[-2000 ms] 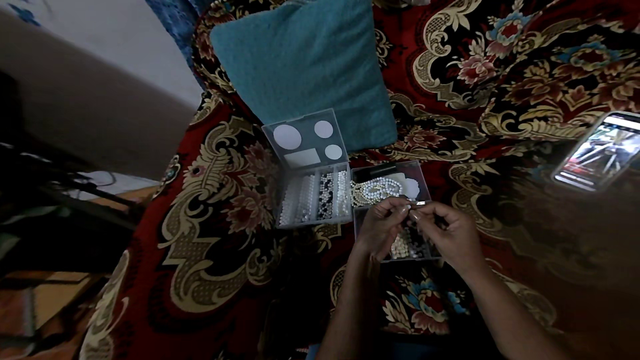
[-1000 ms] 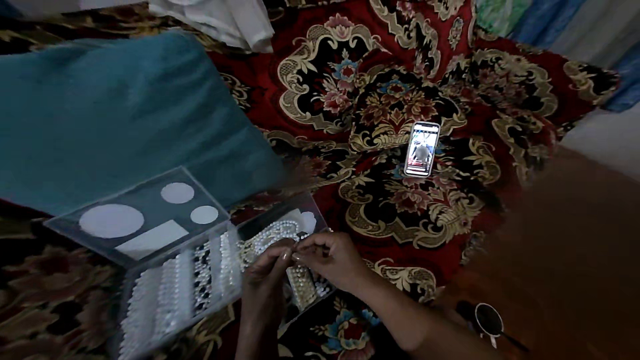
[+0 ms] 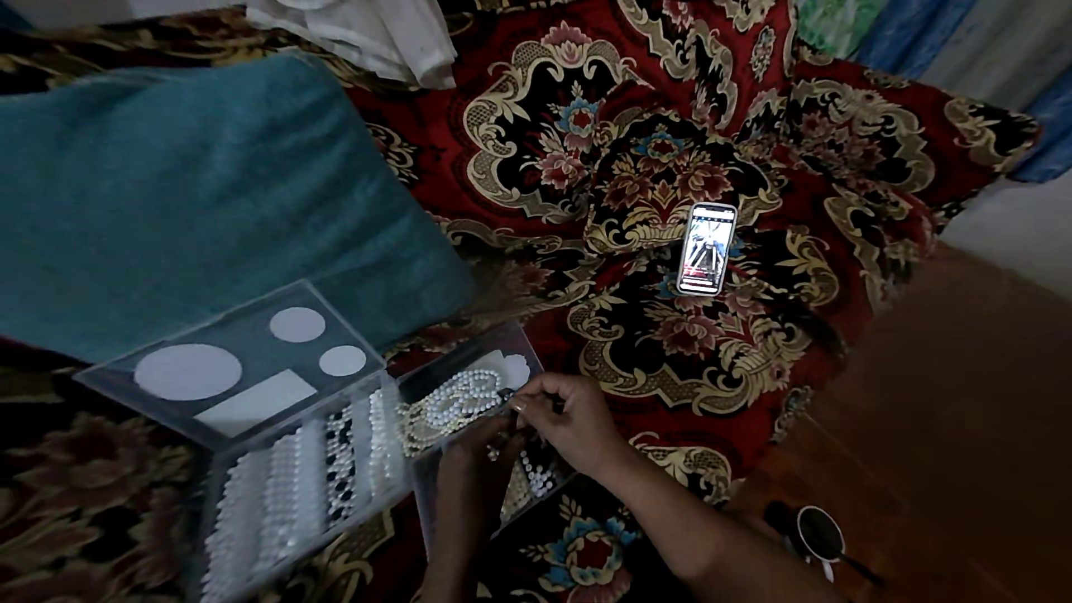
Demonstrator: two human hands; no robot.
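My right hand (image 3: 574,419) pinches a small dark item (image 3: 506,394), too small to identify, over a clear plastic box (image 3: 526,339). Beside it, lower and to the left, is my left hand (image 3: 471,477), fingers bent; what lies between them is hidden. Coiled white bead strands (image 3: 461,398) and yellowish ones (image 3: 419,434) fill the box's upper part, with white beads (image 3: 540,476) in its lower part. At the left, a second clear box (image 3: 310,536) holds rows of pearl-like beads and one black-and-white row (image 3: 340,461); its lid (image 3: 251,419) leans open.
A teal cushion (image 3: 209,193) lies behind the boxes on a red-and-black floral cover (image 3: 519,209). A lit smartphone (image 3: 707,249) rests on the cover. White cloth (image 3: 377,33) hangs at the top. A white cup (image 3: 821,533) with a handle stands on the brown floor, lower right.
The view has swung far to the right. Both hands stay close together over the beads in the box.
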